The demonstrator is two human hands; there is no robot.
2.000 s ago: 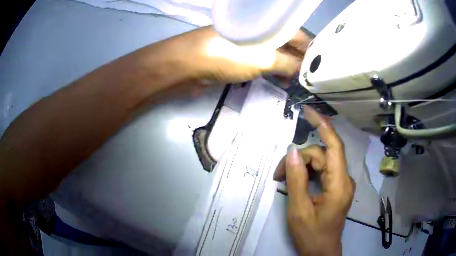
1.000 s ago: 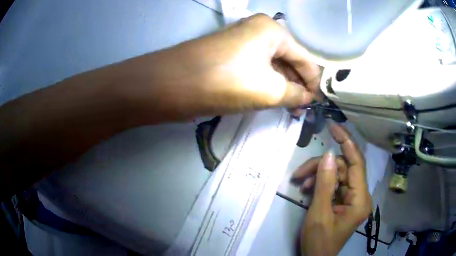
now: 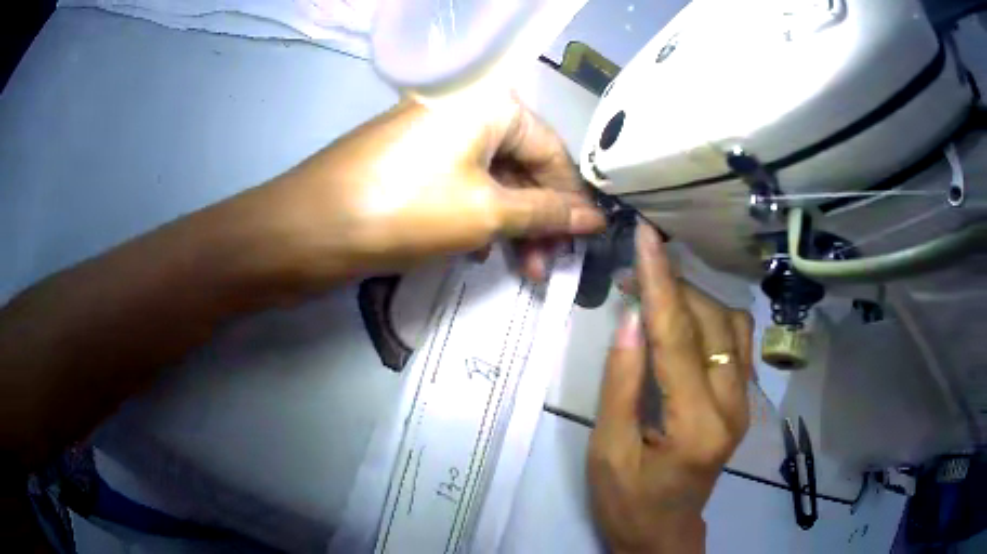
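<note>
A long white template (image 3: 433,433) with dark parallel lines and handwritten numbers lies slanted on the machine table, over white fabric (image 3: 517,433) that shows along its edges. Its upper end runs under my left hand (image 3: 465,195). My left fingertips are bunched at the presser foot (image 3: 619,216), over the upper end; whether they pinch anything is hidden. My right hand (image 3: 671,400) is just right of the template, palm partly up, index finger pointing at the foot. Its thumb and index tips are apart, with no held thing visible.
The cream-white machine head (image 3: 758,97) fills the upper right, with a brass-coloured knob (image 3: 785,346) below it. Dark snips (image 3: 800,472) lie at lower right. A white lamp-like fitting (image 3: 433,49) hangs above my left hand. A curved dark piece (image 3: 381,325) is left of the template.
My left hand has come down from behind the foot to the template's upper end. My right hand has turned, its index finger now straighter towards the foot. The camera view has shifted.
</note>
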